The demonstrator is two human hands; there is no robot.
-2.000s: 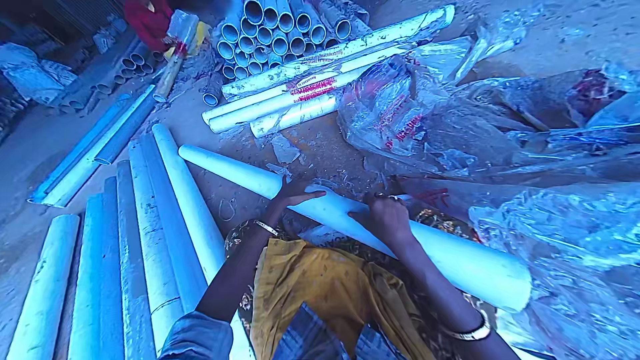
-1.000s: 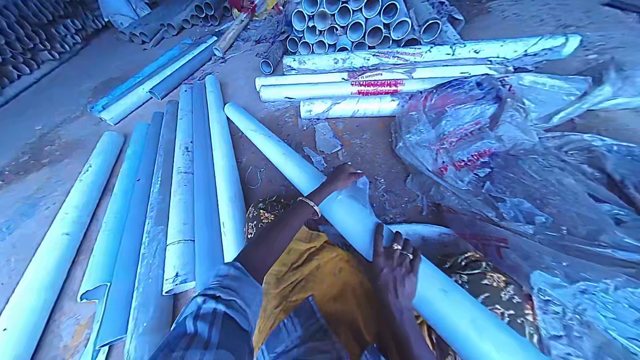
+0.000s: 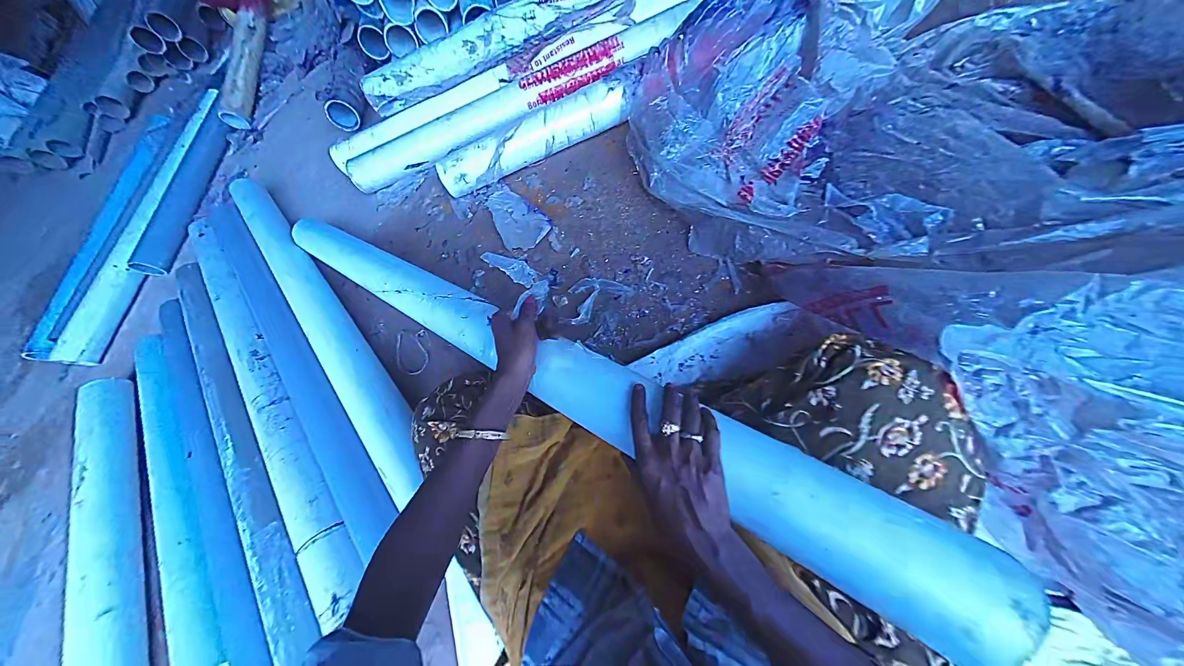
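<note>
A long white pipe (image 3: 832, 499) lies slanting across my lap, its far end up at the left and its near end at the lower right. My left hand (image 3: 514, 347) pinches a torn piece of thin plastic film (image 3: 535, 298) at the pipe's upper side, around its middle. Film with a ragged edge still covers the part of the pipe beyond that hand. My right hand (image 3: 680, 449), with rings on it, rests flat on the pipe with its fingers slightly spread.
Several pipes (image 3: 268, 435) lie side by side at the left. Film-wrapped pipes (image 3: 481, 120) bearing red print lie ahead, near stacked pipes (image 3: 398, 37). Crumpled clear plastic sheeting (image 3: 925, 157) spreads over the right side. Film scraps (image 3: 518, 217) litter the ground.
The pipe on my lap lies at a flatter slant than one second ago. My left hand has gone from above the pipe to its upper edge. The view has swung.
</note>
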